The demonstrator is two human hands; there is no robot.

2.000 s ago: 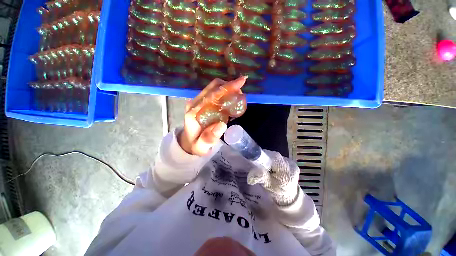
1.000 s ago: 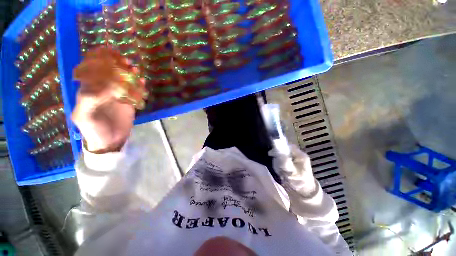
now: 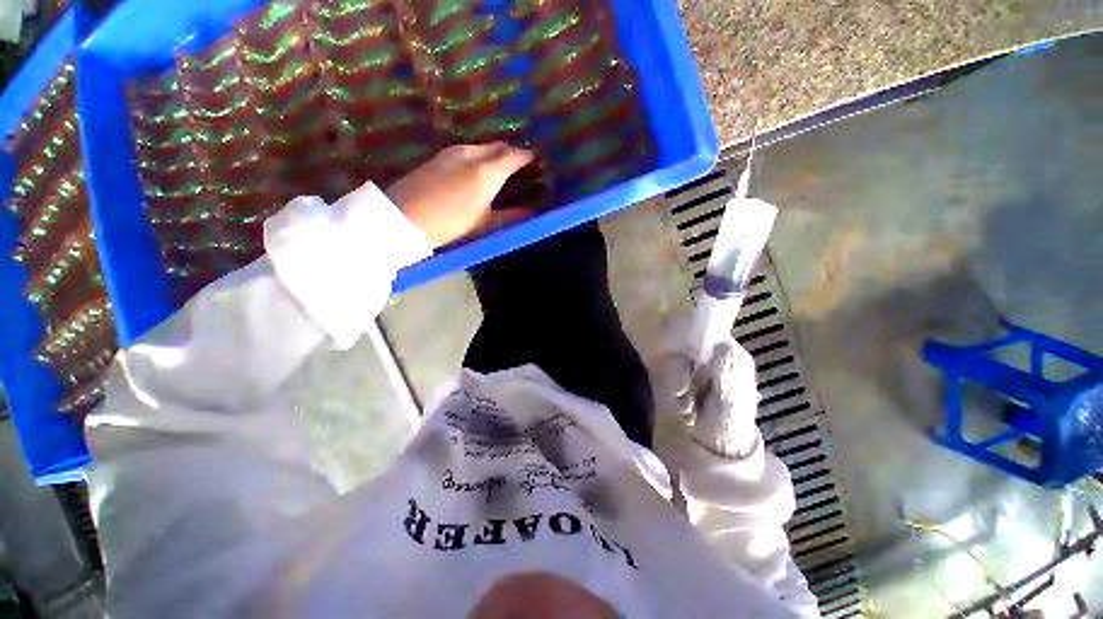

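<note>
My bare left hand (image 3: 466, 187) reaches over the front wall of the blue work tray (image 3: 556, 221). Its fingertips are at a dark red-brown moulded piece (image 3: 523, 185) near that wall; whether they grip it is unclear. Rows of glossy pieces with green glints (image 3: 363, 73) fill much of the tray. My gloved right hand (image 3: 723, 393) holds a large clear syringe (image 3: 738, 248) beside the tray, over the floor grate. Its thin needle (image 3: 748, 166) points up, and a dark seal shows in the barrel.
A second blue tray (image 3: 42, 423) with rows of pieces lies at the left, partly behind the work tray. The speckled worktop (image 3: 823, 55) borders the tray on the right. A slotted grate (image 3: 774, 351) and a blue plastic stool (image 3: 1022, 405) are on the floor at the right.
The view has shifted right. My left hand has moved from the amber pieces it held up, to the tray's front edge; that amber cluster no longer shows. The syringe has moved away, needle now visible.
</note>
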